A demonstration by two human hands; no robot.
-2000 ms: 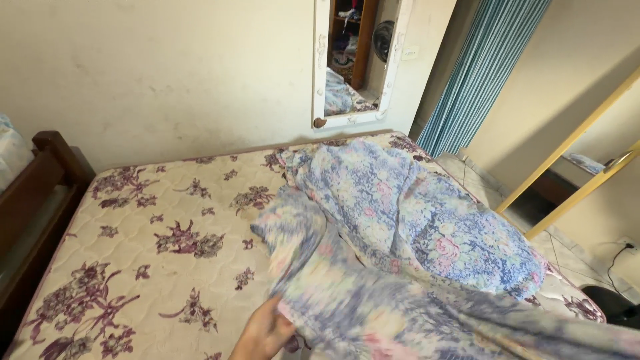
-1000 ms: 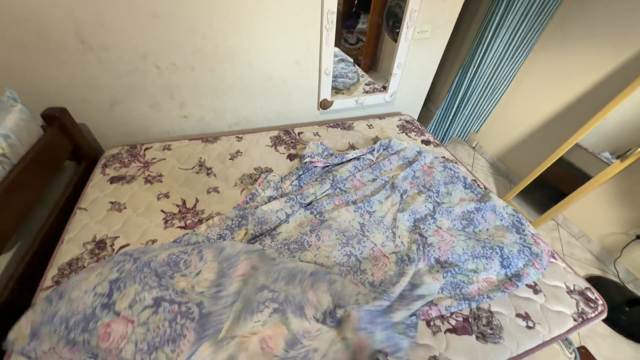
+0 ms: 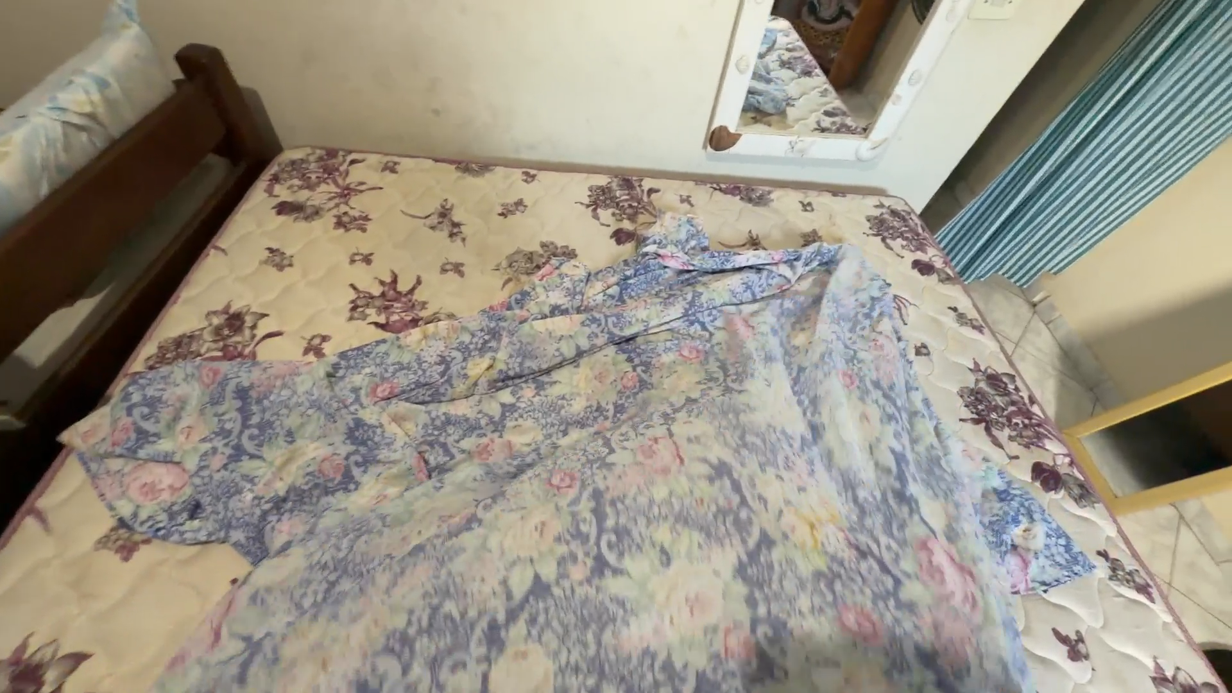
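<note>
A blue floral cloth (image 3: 616, 462) with pink roses lies spread and wrinkled over a cream mattress (image 3: 462, 231) patterned with purple flowers. One corner of the cloth reaches toward the left side of the mattress, and folds run along its far edge. At the right a small piece of the cloth sticks out on the mattress. The near part of the cloth runs out of the bottom of the view. Neither of my hands shows, so what they hold or touch is hidden.
A dark wooden bed frame (image 3: 106, 202) with a pillow (image 3: 82, 111) behind it stands at the left. A white-framed mirror (image 3: 727, 77) is by the far wall. At the right are a blue striped curtain (image 3: 1088, 144), a yellow frame (image 3: 1165, 491) and the tiled floor (image 3: 1039, 337).
The cloth was bunched toward the right two seconds ago and now spreads farther left over the mattress. A hand seen at its near edge then is out of view now.
</note>
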